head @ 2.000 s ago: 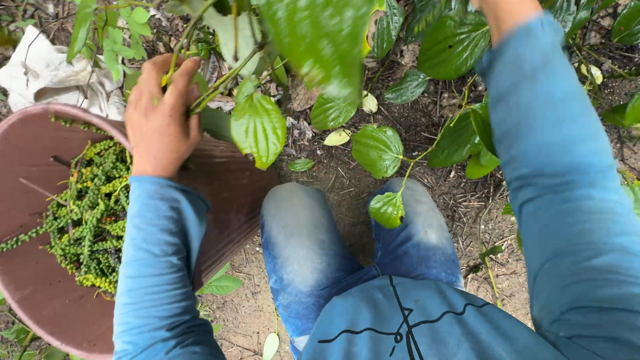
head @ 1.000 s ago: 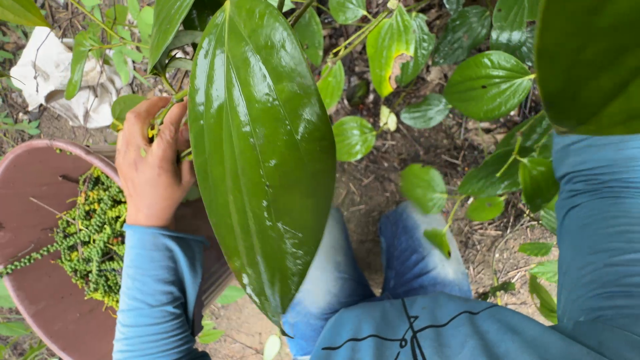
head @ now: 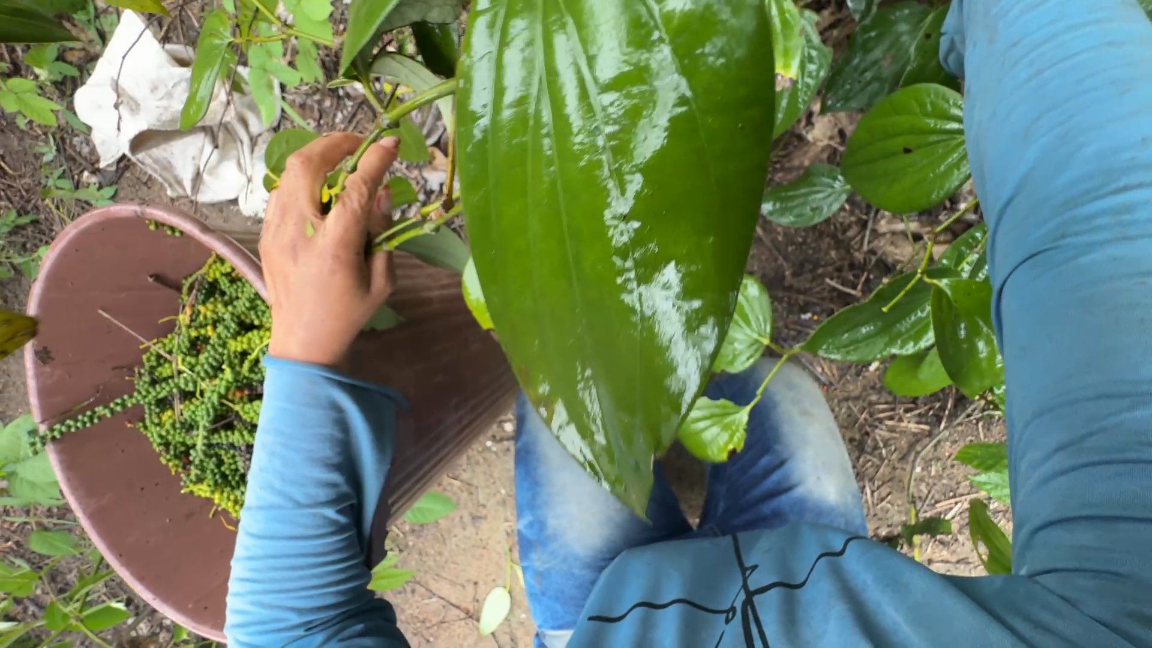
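Note:
My left hand (head: 328,243) is closed around green stems of a pepper vine (head: 416,101), just above the rim of a reddish-brown plastic tub (head: 99,504). Green and yellowish peppercorn spikes (head: 211,387) lie piled in the tub, one long spike reaching toward its left wall. A large glossy leaf (head: 612,225) hangs close to the camera, right of my left hand. My right arm reaches up along the right side; the right hand is beyond the top edge, out of view.
A crumpled white cloth or sack (head: 180,117) lies on the soil behind the tub. Vine leaves (head: 904,148) spread across the upper right, and a small leafy shoot (head: 715,427) hangs over my knees. Low weeds (head: 54,544) grow at the lower left.
The large leaf, which came close to the camera after the earliest frame, now hangs farther right. My left hand stays at the stems near the tub's rim.

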